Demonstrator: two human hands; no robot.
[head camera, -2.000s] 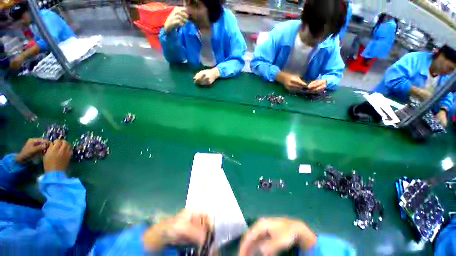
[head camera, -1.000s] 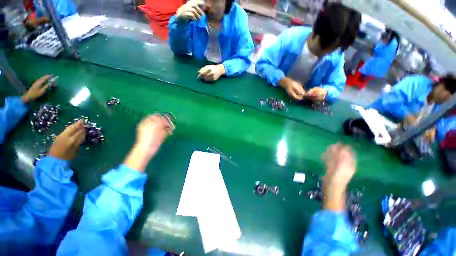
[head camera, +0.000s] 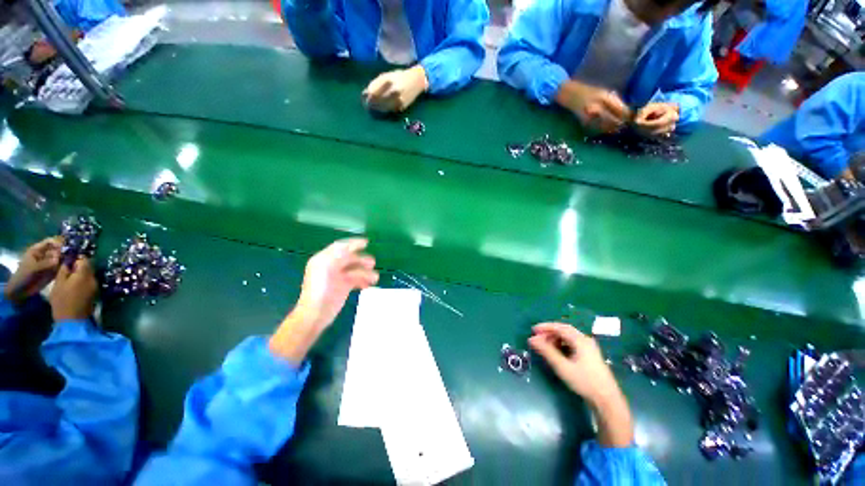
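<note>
My left hand (head camera: 334, 278) is above the green top at the upper left of the white paper sheets (head camera: 391, 370), fingers apart, with nothing visible in it. My right hand (head camera: 574, 359) is just right of a small group of dark round modules (head camera: 514, 360), its thumb and forefinger apart and no part visible between them. A larger heap of dark modules (head camera: 697, 372) lies right of my right hand. Thin silvery rods (head camera: 429, 293) lie by the paper's top edge. A small white slip (head camera: 606, 327) lies above my right hand.
At left, a neighbour's hands (head camera: 66, 275) hold parts beside a dark heap (head camera: 142, 270). A lone small part (head camera: 165, 190) lies on the green strip. Stacked parts trays (head camera: 829, 408) are at far right. Opposite, people in blue smocks sit with hands over small part piles (head camera: 553, 150).
My left hand has moved right, and the dark thing near its fingertips is gone. My right hand has come down from above the heap to beside the small group. The view has shifted.
</note>
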